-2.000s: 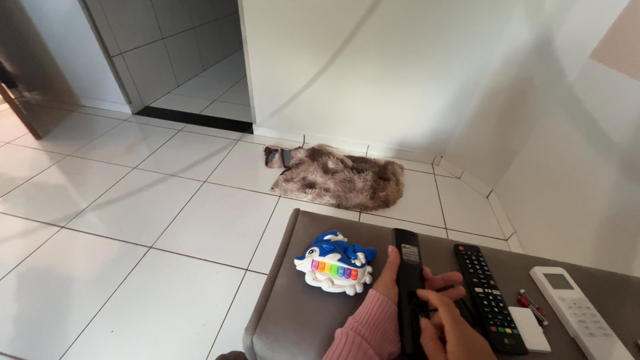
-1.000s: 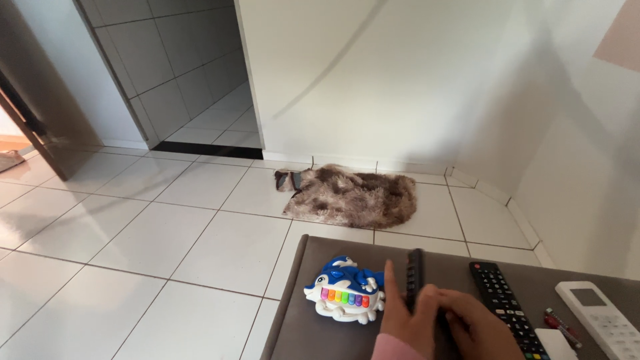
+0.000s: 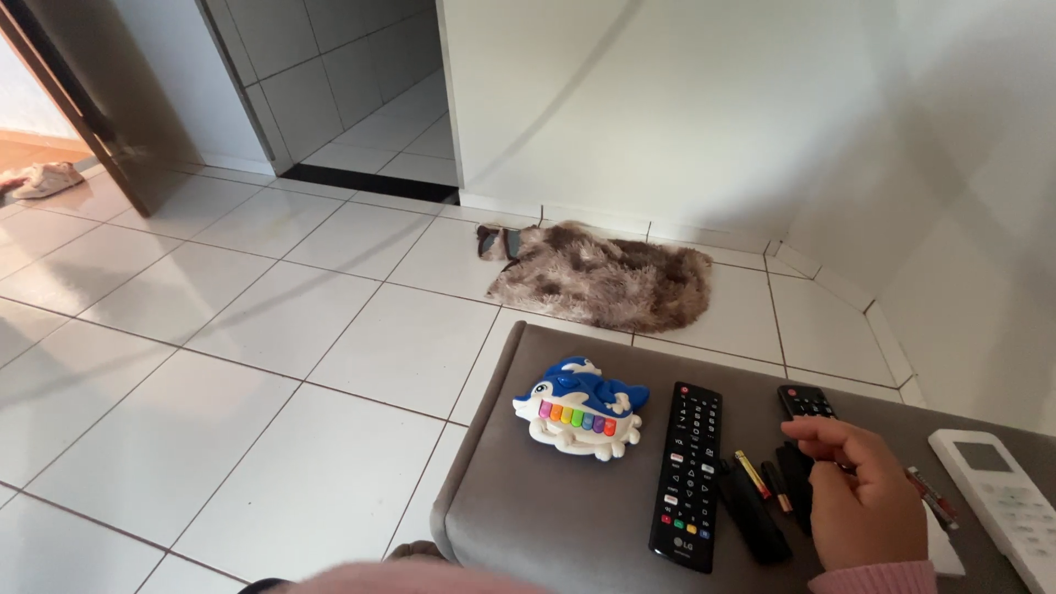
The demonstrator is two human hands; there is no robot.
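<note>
My right hand [image 3: 866,499] hovers over or touches the lower part of a black remote control [image 3: 808,401]; its curled fingers hide much of it, and a grip is unclear. A black plastic piece [image 3: 795,487] lies by the fingertips. To the left are a gold-and-red battery [image 3: 751,474], a black-and-copper battery [image 3: 776,487] and a black plastic cover [image 3: 755,513]. An LG remote control [image 3: 689,478] lies buttons up beside them. A blue-and-white dolphin toy keyboard [image 3: 582,408] sits farther left. My left hand is out of view; blurred pink cloth [image 3: 412,579] crosses the bottom edge.
The grey upholstered surface [image 3: 503,495] also holds a white remote with a screen [image 3: 1002,503], red-marked batteries [image 3: 932,497] and a white object [image 3: 945,544]. Beyond are a shaggy brown rug [image 3: 606,276] on white floor tiles [image 3: 330,338], a doorway and a shoe [image 3: 49,179].
Both hands were together around a dark object; now only my right hand shows, farther right. An LG remote, loose batteries and black pieces now show between the toy and my hand.
</note>
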